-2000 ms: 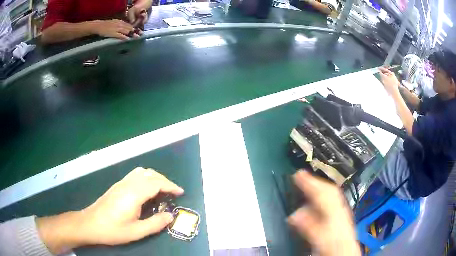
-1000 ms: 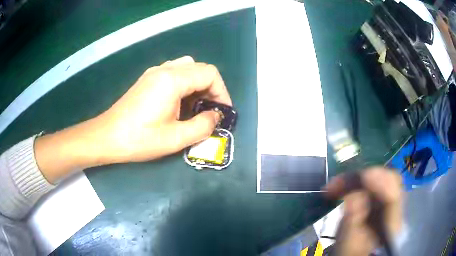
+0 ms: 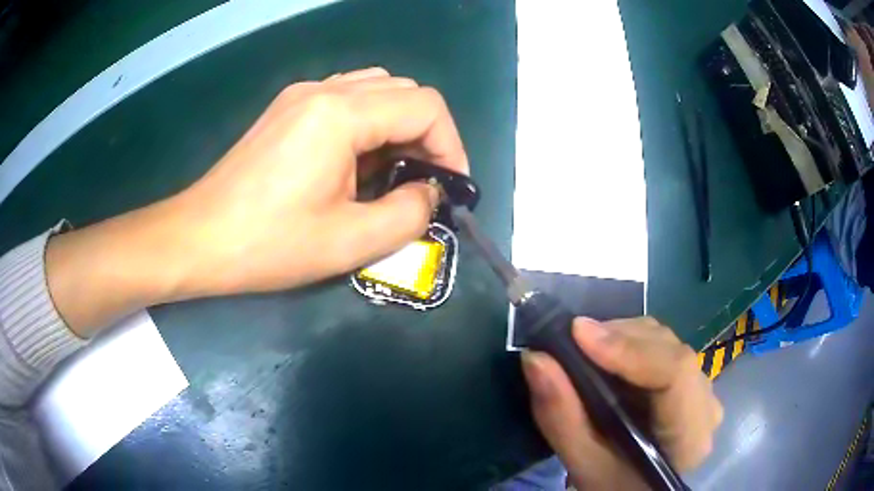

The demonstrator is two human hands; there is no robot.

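My left hand [image 3: 326, 182] pinches the black back cover [image 3: 460, 188] between thumb and fingers, tilted at the upper edge of the watch body. The watch body [image 3: 447, 278] lies open side up on the green bench, with a silver rim. Inside it sits a battery [image 3: 407, 268] with yellow edges and a white middle, partly under my thumb. My right hand [image 3: 632, 384] holds the soldering iron [image 3: 561, 336] by its black handle. Its metal barrel points up-left and its tip is at the back cover, near my left thumb; exact contact cannot be told.
A long white strip [image 3: 580, 144] with a dark patch [image 3: 599, 294] at its near end lies right of the watch. Dark tweezers [image 3: 701, 197] lie further right, beside the bulky soldering station [image 3: 767, 125]. White paper [image 3: 120, 388] is by my left forearm. A blue stool [image 3: 815, 292] stands beyond the bench edge.
The view has tilted down to the watch. My right hand, earlier blurred near the station, has brought the soldering iron left to the back cover. My left hand keeps its hold.
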